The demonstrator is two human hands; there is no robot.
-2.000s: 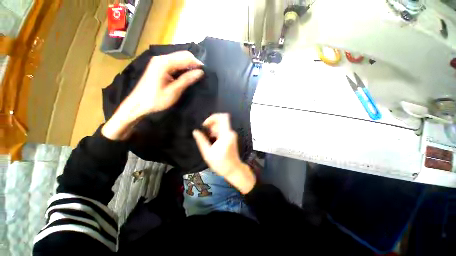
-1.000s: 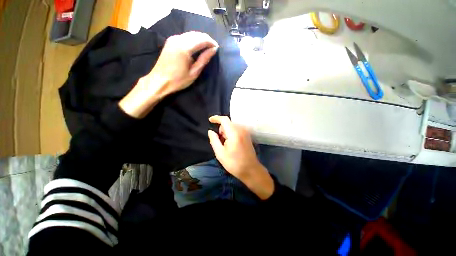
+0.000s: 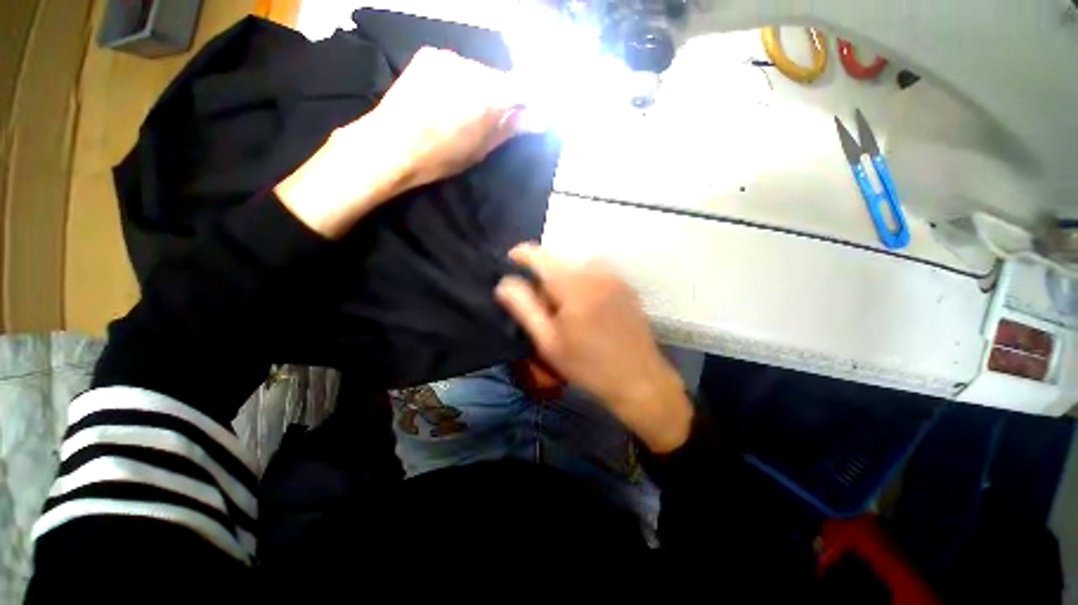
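Observation:
The black fabric garment piece lies over the left part of the machine table and hangs toward my lap. My left hand rests on its upper part near the lamp glare, thumb and fingers pinching the cloth by its edge. My right hand is blurred and holds the cloth's right edge between thumb and fingers at the table's front edge. The presser foot area is at the top centre; the needle is hidden by bright glare.
Thread snips with blue handle lie on the machine bed. Yellow and red rings are near the machine head. A control panel is at right, a grey tray upper left, a blue basket below right.
The cloth and both hands sit further left than two seconds ago, relative to the view. The grey tray has shifted toward the upper left corner. Lamp glare has grown brighter around the needle area.

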